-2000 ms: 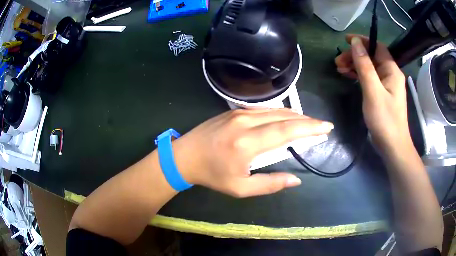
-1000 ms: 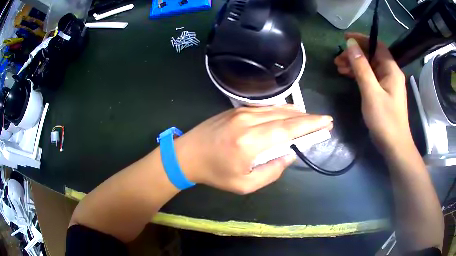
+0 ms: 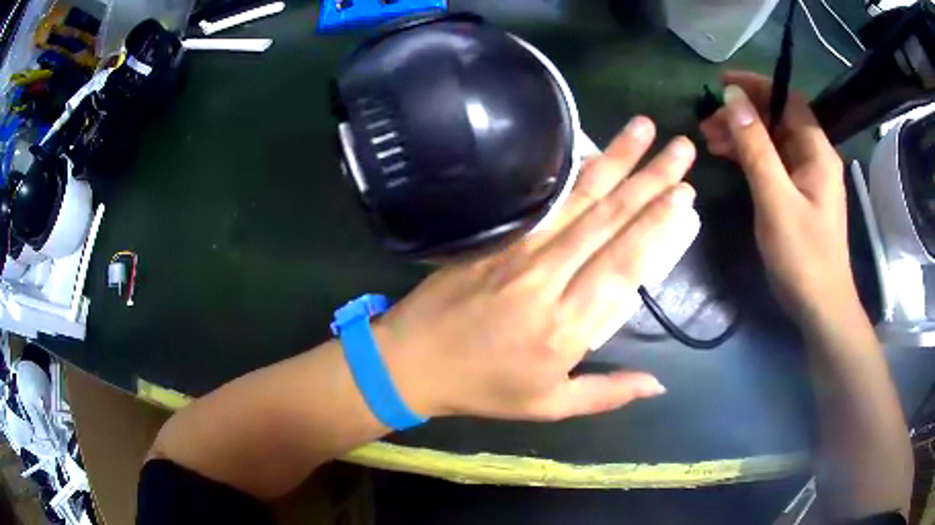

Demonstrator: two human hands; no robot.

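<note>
The dome camera lies in front of me, its glossy black ball head turned to the left with a vented side up. My left hand, with a blue band on the wrist, lies over its white bracket, fingers spread and thumb apart. The fingers' undersides are hidden. A black cable comes out of the bracket foot and curves right toward my right hand. My right hand holds a thin black power lead between its fingers. A small black plug end shows at the fingertips.
A small motor with wires lies at left. Other cameras stand at the left and right edges. A blue tray, white sticks and a black cylinder lie farther back. Yellow tape edges the mat.
The black head has swung left and toward me, covering where the screw pile showed. The bracket has tilted, and my left fingers have spread across it. My right hand has shifted slightly right.
</note>
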